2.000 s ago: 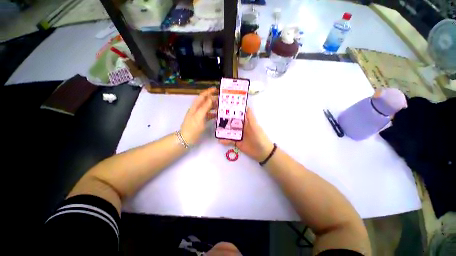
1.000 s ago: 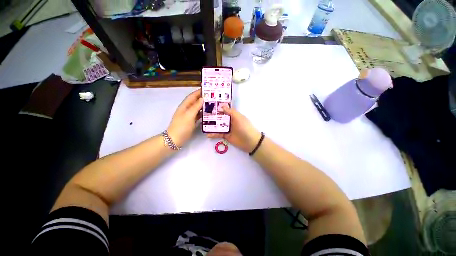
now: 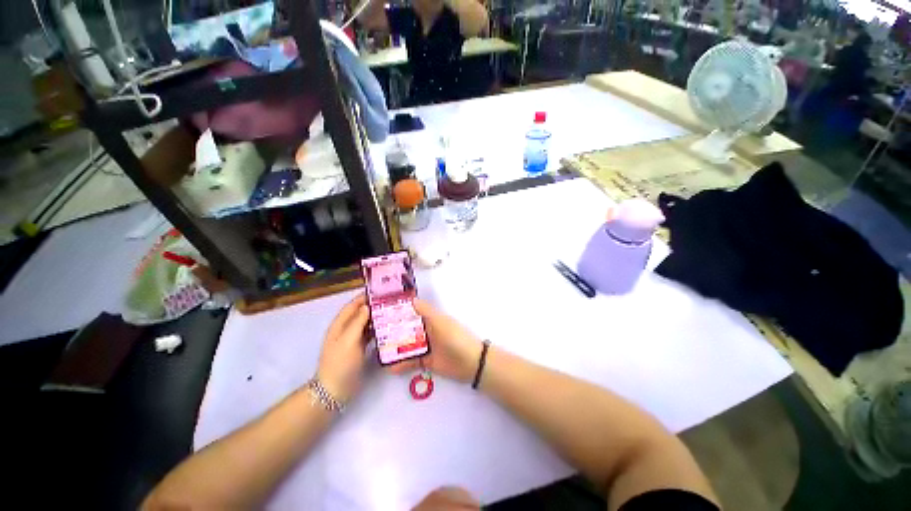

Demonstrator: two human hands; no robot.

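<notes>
A black smartphone (image 3: 396,307) with a lit pink and white screen is held upright, tilted slightly, above the white-covered worktable (image 3: 499,419). My left hand (image 3: 345,344) holds its left edge; the fingers behind it are hidden. My right hand (image 3: 445,344) holds its lower right side; its fingers are partly hidden behind the phone. A red-pink ring charm (image 3: 422,385) hangs below the phone's lower edge.
A dark shelf (image 3: 360,170) stands behind the phone, beside an orange-topped jar (image 3: 409,197) and a brown-topped bottle (image 3: 460,202). Dark snips (image 3: 575,278) lie by a lilac bottle (image 3: 614,256). Black fabric (image 3: 779,264) and a fan (image 3: 735,90) are right. A person (image 3: 434,50) is beyond.
The view has tilted up, showing more of the shelf, the floor beyond and a person. The phone's screen shows a different page. Both hands still hold the phone.
</notes>
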